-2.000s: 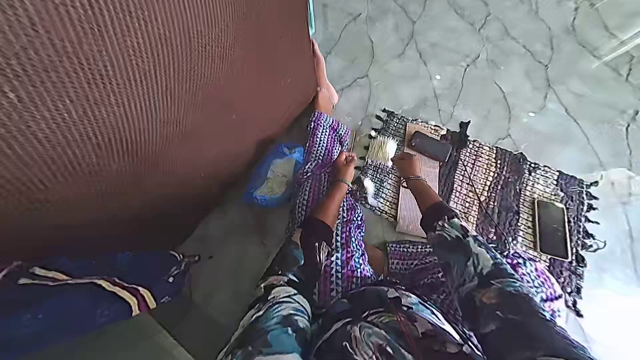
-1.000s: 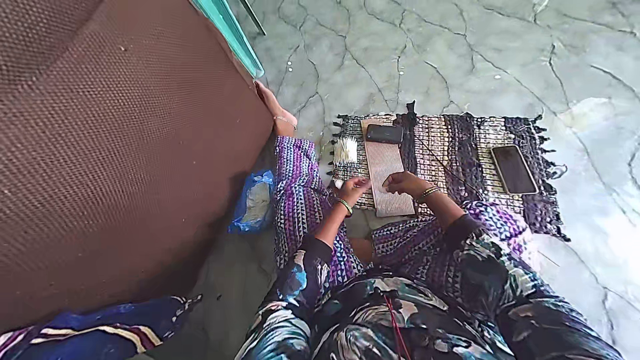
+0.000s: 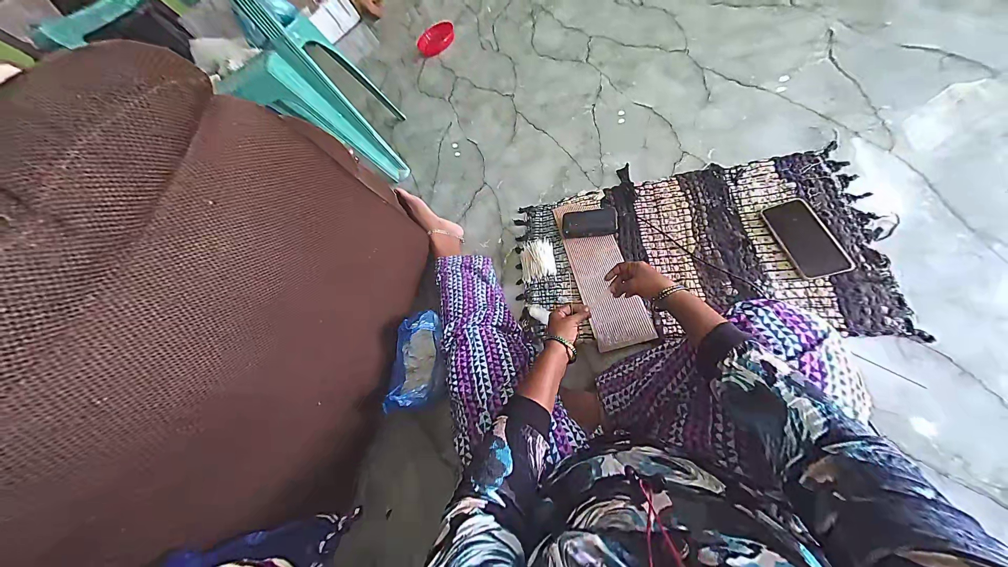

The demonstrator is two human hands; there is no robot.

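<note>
A ribbed, pale brown strip (image 3: 605,295) lies lengthwise on a woven rag rug (image 3: 709,228), with a dark phone-like device (image 3: 590,223) on its far end. My left hand (image 3: 568,321) is at the strip's left edge, fingertips pinched; a white fluffy tuft (image 3: 539,313) is beside it. Over the strip's right side is my right hand (image 3: 638,279), fingers curled; whether either hand holds something thin is too small to tell. A bundle of thin white sticks or wicks (image 3: 538,260) lies on the rug, left of the strip.
On the rug's right part lies a smartphone (image 3: 807,238). A blue plastic bag (image 3: 416,361) with pale contents sits left of my leg. Brown textured furniture (image 3: 236,315) fills the left side. Beyond it are a teal plastic chair (image 3: 315,87) and a red bowl (image 3: 435,38) on the floor.
The view has shifted, bringing the chair and red bowl into sight. My hands, on either side of the white bundle two seconds ago, are now nearer to me, at the strip's near half.
</note>
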